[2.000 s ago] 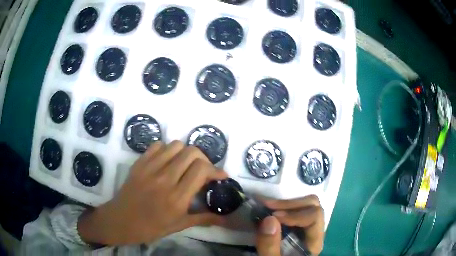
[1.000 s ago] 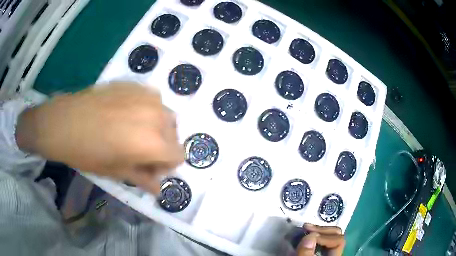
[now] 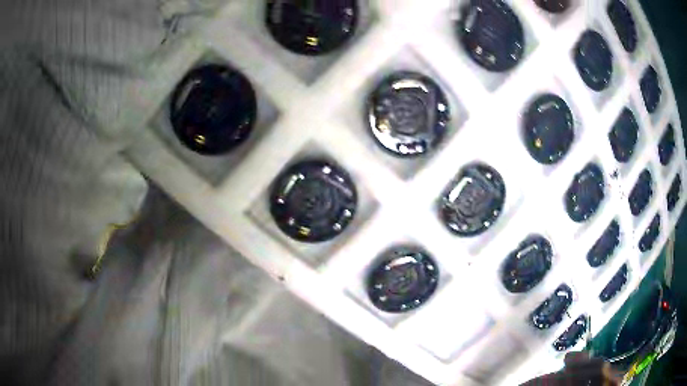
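Note:
The white foam tray [image 3: 324, 113] fills the middle and right, tilted across the view. Round black discs [image 3: 312, 200] sit in its square pockets, with shiny marks on their faces. Pockets near the tray's lower edge hold no disc. My right hand [image 3: 591, 371] shows only as a small, dark, blurred part at the bottom right, beside the tray's lower corner. Its fingers and anything in them cannot be made out. My left hand is out of the picture. No syringe can be made out.
Pale striped smock cloth [image 3: 211, 301] fills the left and lower left, along the tray's near edge. A yellow thread-like thing [image 3: 105, 245] lies against it. At the lower right edge are a red light, a clear hose [image 3: 624, 313] and a bright green piece [image 3: 642, 368].
The view has swung to the left and closer to the tray, so the tray now appears further right. My left hand has left the picture. My right hand appears smaller, near the bottom right.

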